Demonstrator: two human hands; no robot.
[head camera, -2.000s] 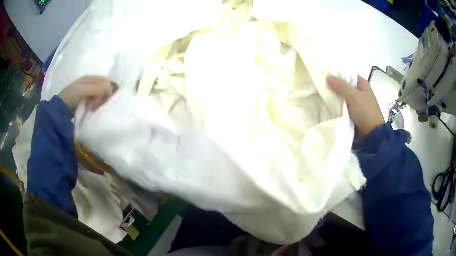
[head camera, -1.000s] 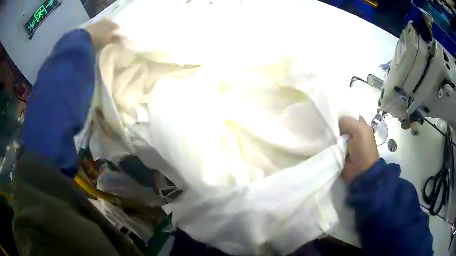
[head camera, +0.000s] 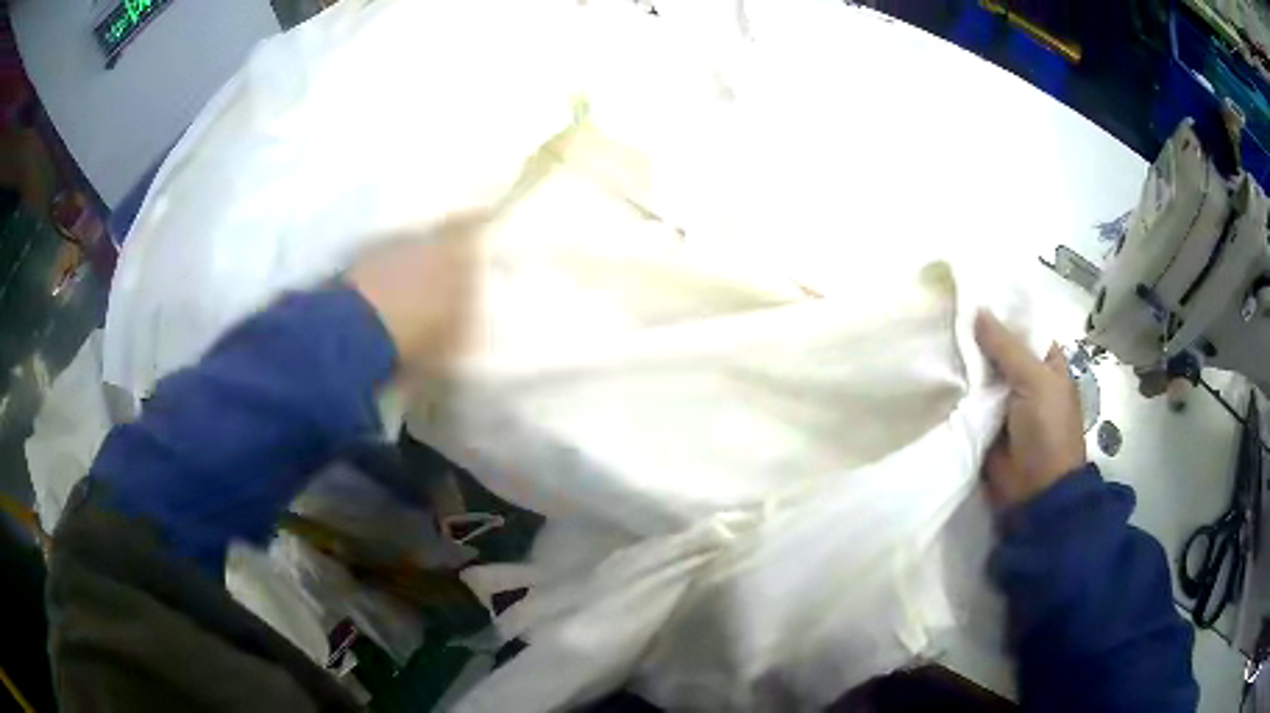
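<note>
A large white garment body (head camera: 669, 404) with cream inner parts spreads over the table and hangs over its front edge. My right hand (head camera: 1033, 418) grips its right edge, fingers and thumb pinching the cloth left of the machine. My left hand (head camera: 425, 300) is blurred and lies on the left part of the cloth; whether its fingers hold the cloth cannot be told.
The sewing machine head (head camera: 1184, 265) stands at the right. Black-handled scissors (head camera: 1217, 560) lie on the white table at the right. Pale cloth pieces (head camera: 334, 557) hang at the lower left. A green-lit display (head camera: 128, 25) shows at the top left.
My left hand has moved right and down from the cloth's upper left. The cloth's left side has shifted, and its lower part hangs differently. My right hand keeps its hold, slightly further right.
</note>
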